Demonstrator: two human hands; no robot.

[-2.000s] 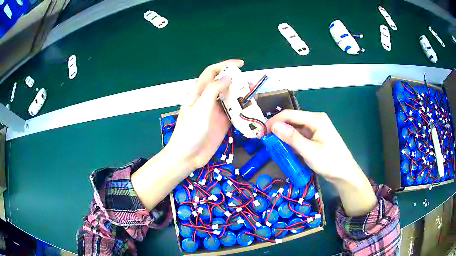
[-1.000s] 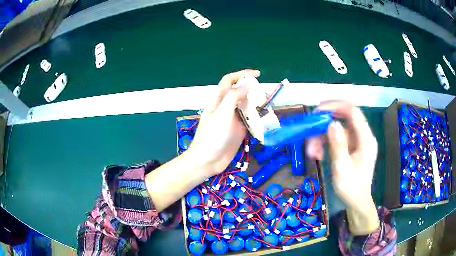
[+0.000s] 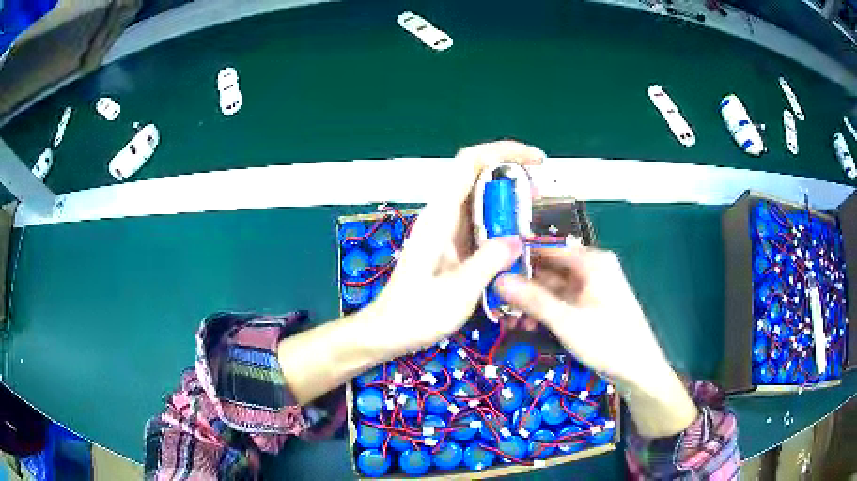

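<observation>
A white housing shell [image 3: 524, 193] stands roughly upright in the middle, its hollow side facing me. A blue battery pack [image 3: 502, 209] lies inside it lengthwise. My left hand [image 3: 437, 272] grips the shell from the left, its thumb on the blue pack. My right hand [image 3: 587, 315] holds the lower right of the shell, its thumb on the pack's lower part. Red wires with a white plug stick out to the right of the shell. Below the hands is an open carton [image 3: 615, 413] of blue packs with red and black leads.
A green conveyor belt [image 3: 319, 103] beyond a pale rail [image 3: 310, 190] carries several white parts, some showing blue. A second carton [image 3: 740, 310] of blue packs stands at the right with a white strip [image 3: 818, 329] on top. Brown cartons [image 3: 766, 460] are at the lower right.
The shell has turned to show its hollow side. The blue pack has moved from beside the shell into it. My right hand has moved left onto the shell. Belt parts appear shifted right.
</observation>
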